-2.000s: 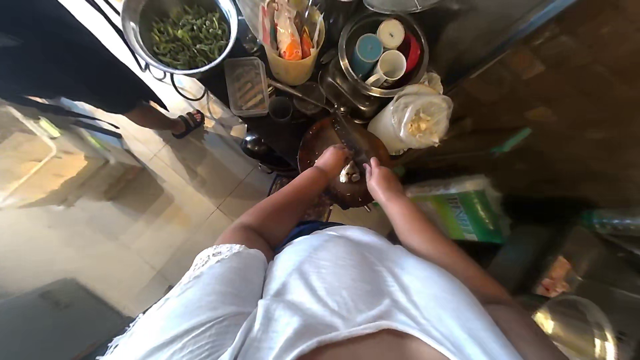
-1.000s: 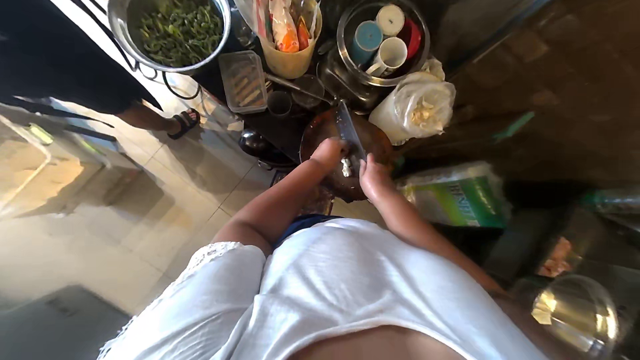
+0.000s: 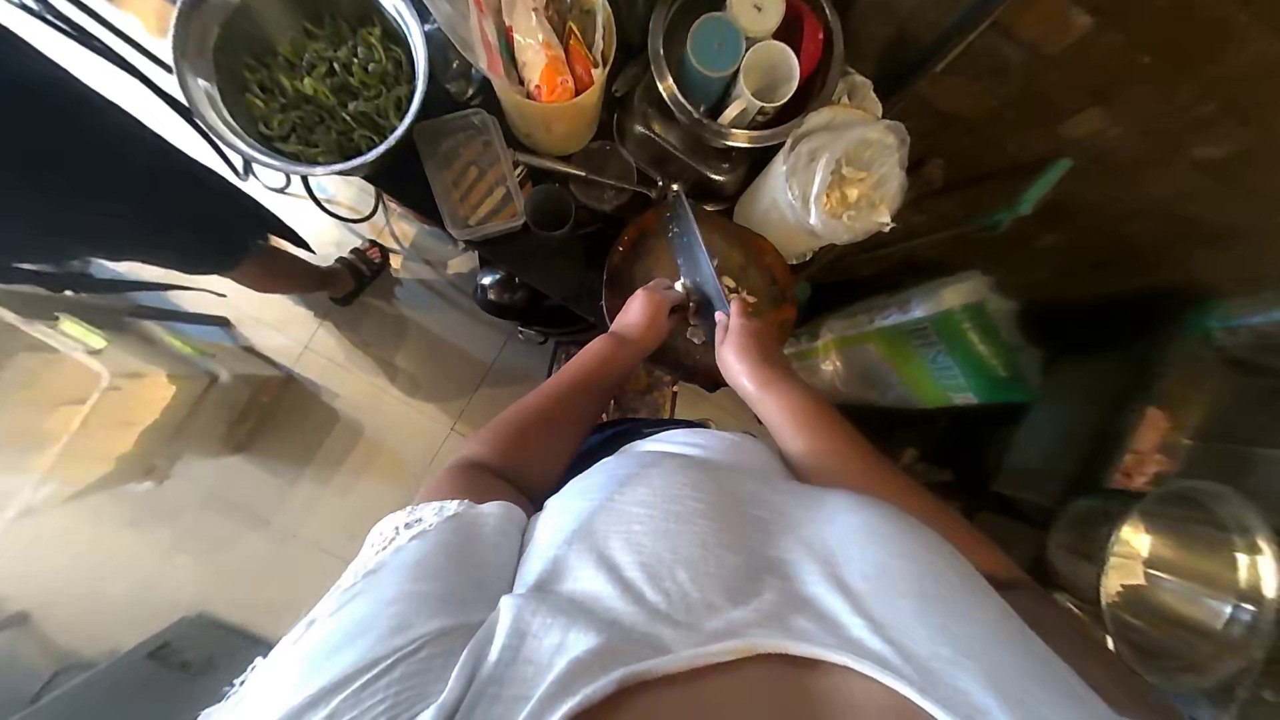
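My right hand (image 3: 748,345) is closed around the handle end of a wide-bladed knife (image 3: 697,255), whose blade points away from me over a round, worn chopping board (image 3: 640,250). On the blade's left side, my left hand (image 3: 650,316) rests on the board with bent fingers at a small pale piece of food (image 3: 680,287); whether it grips the piece is too small to tell. Pale chopped bits (image 3: 738,290) lie on the board to the right of the blade, and another pale piece (image 3: 695,334) sits between my hands.
Beyond the board stand a clear plastic box (image 3: 470,175), a tub of packets (image 3: 555,125), a metal bowl of cups (image 3: 735,135) and a bag-lined white container (image 3: 790,195). A pot of green vegetables (image 3: 300,165) is at upper left, near a person's sandalled foot (image 3: 362,270).
The knife blade has shifted between the frames and now stands clear of my left fingers. Pale bits now show to the right of the blade. Both hands stay over the board.
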